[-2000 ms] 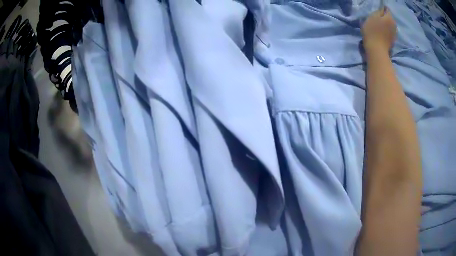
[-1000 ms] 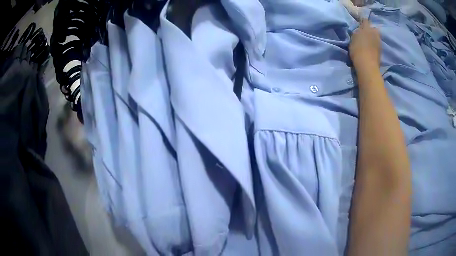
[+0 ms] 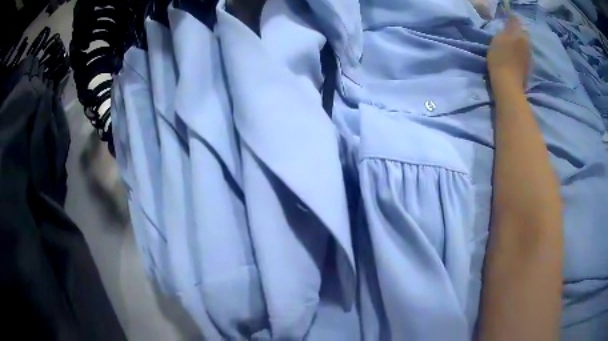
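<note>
A light blue blouse (image 3: 407, 50) lies in front of me, with its button placket (image 3: 460, 100) running across and pale buttons on it. A gathered, cuffed sleeve (image 3: 413, 140) lies below the placket. My right hand (image 3: 512, 56) is at the top right with its fingers closed at the blouse cloth; its forearm comes up from the bottom right. A thin pale thing shows at its fingertips, too blurred to name. Only a small part of my left hand (image 3: 483, 8) shows at the top edge, beside the right fingertips; its hold is hidden.
Several more light blue blouses (image 3: 207, 133) overlap at the left, with bunched black hangers (image 3: 93, 60) at their upper left end. Dark grey garments (image 3: 33, 200) lie at the far left. A pale table surface (image 3: 100, 233) shows between the piles. More blue cloth lies at the right.
The view has shifted slightly from a second ago, so the blouses and my right arm appear a little further right and higher. My right hand stays at the blouse's upper part.
</note>
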